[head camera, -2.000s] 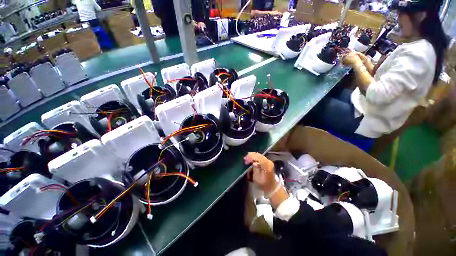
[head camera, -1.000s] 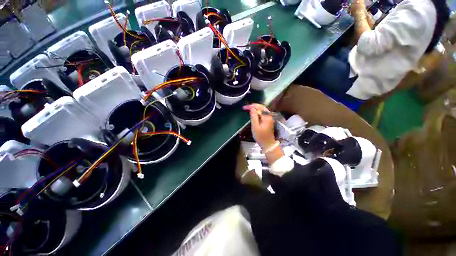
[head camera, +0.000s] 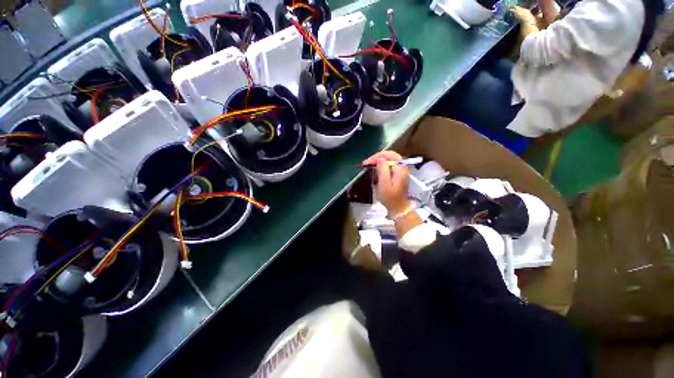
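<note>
My right hand (head camera: 392, 181), in a black sleeve with a light cuff, is over the bench's metal edge beside the carton. Its fingers are closed on a slim pen-like tool (head camera: 414, 160), whose pale end points right; its other end is mostly hidden by the fingers. My left hand is not in view. Several white camera housings stand in rows on the green bench. The nearest ones to the hand are a housing (head camera: 327, 132) and the end housing (head camera: 384, 108), with red, orange and yellow wire leads rising from their black interiors. The hand touches none of them.
A round brown carton (head camera: 558, 291) at the bench edge holds several white and black units (head camera: 536, 229). A seated person in a white top (head camera: 573, 63) works at the bench (head camera: 244, 273) at the upper right. Wire leads with white plugs hang over the nearer housings.
The view has tilted down and shifted, so the bench rows sit higher and further left. My right hand stays by the bench edge; the tool's pale end now shows more clearly.
</note>
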